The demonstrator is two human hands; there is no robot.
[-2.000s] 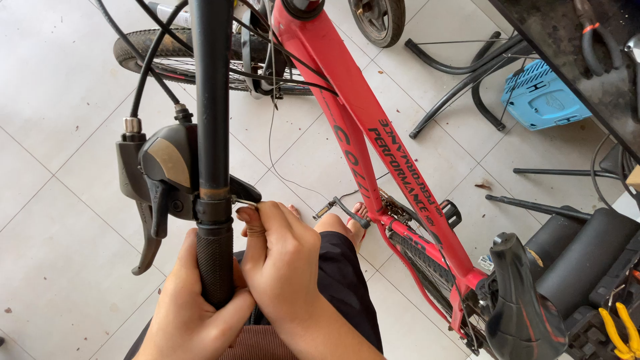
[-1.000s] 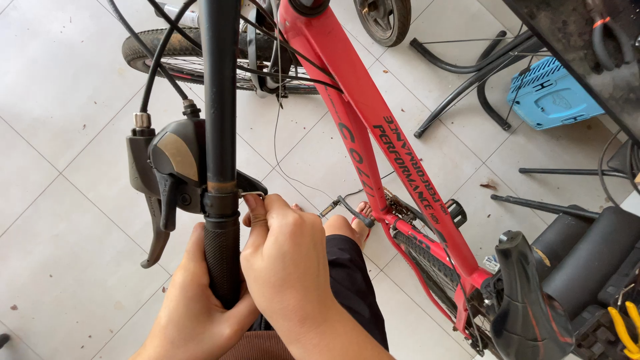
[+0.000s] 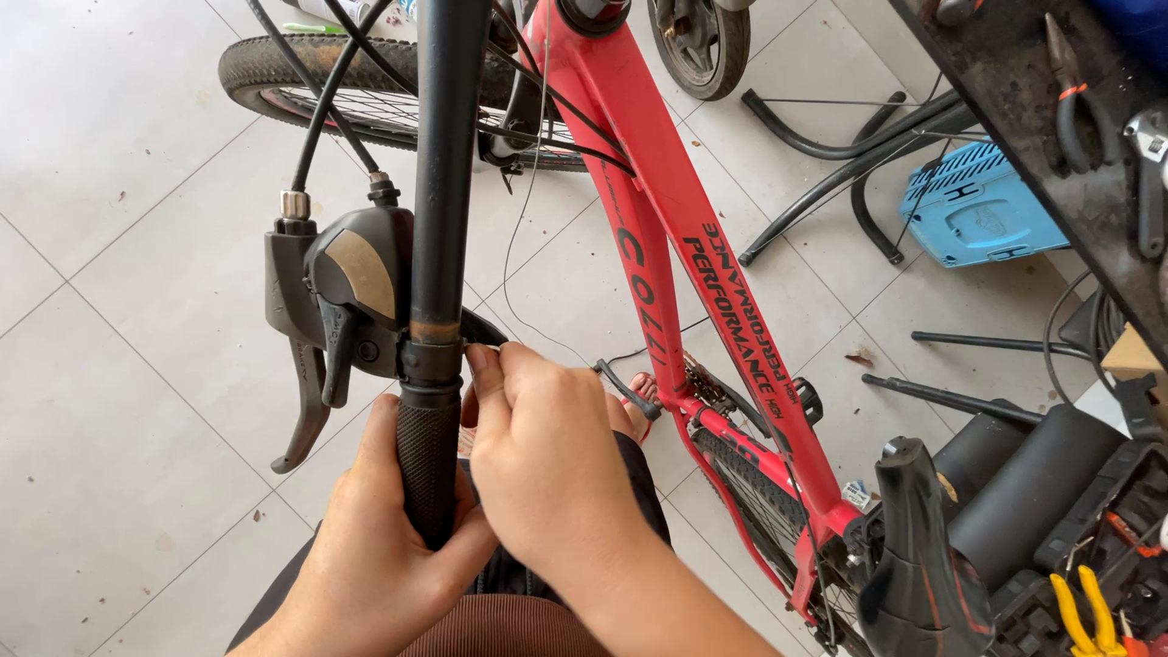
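Observation:
A black handlebar (image 3: 447, 164) runs down the view and ends in a knurled black grip (image 3: 427, 465). My left hand (image 3: 392, 529) is wrapped around that grip from below. At the clamp (image 3: 432, 360) just above the grip, my right hand (image 3: 557, 447) pinches a small thin metal piece, perhaps a hex key, between thumb and fingers; the fingers cover most of it. Left of the bar sit the shifter housing (image 3: 360, 274) and a black brake lever (image 3: 306, 401), with cables running up from them. The bar stands beside the red bicycle frame (image 3: 703, 274).
The bicycle's front wheel (image 3: 319, 68) lies behind the cables. At right, a dark table (image 3: 995, 82) holds pliers (image 3: 1077, 100) and an adjustable wrench (image 3: 1148, 182). A blue plastic case (image 3: 985, 205), a saddle (image 3: 922, 566), yellow-handled pliers (image 3: 1086, 611) and a thin loose cable (image 3: 511, 265) are also around.
My left hand keeps its hold on the grip. My right hand stays at the clamp, with its fingers turned slightly and the thin metal piece less visible than one second ago.

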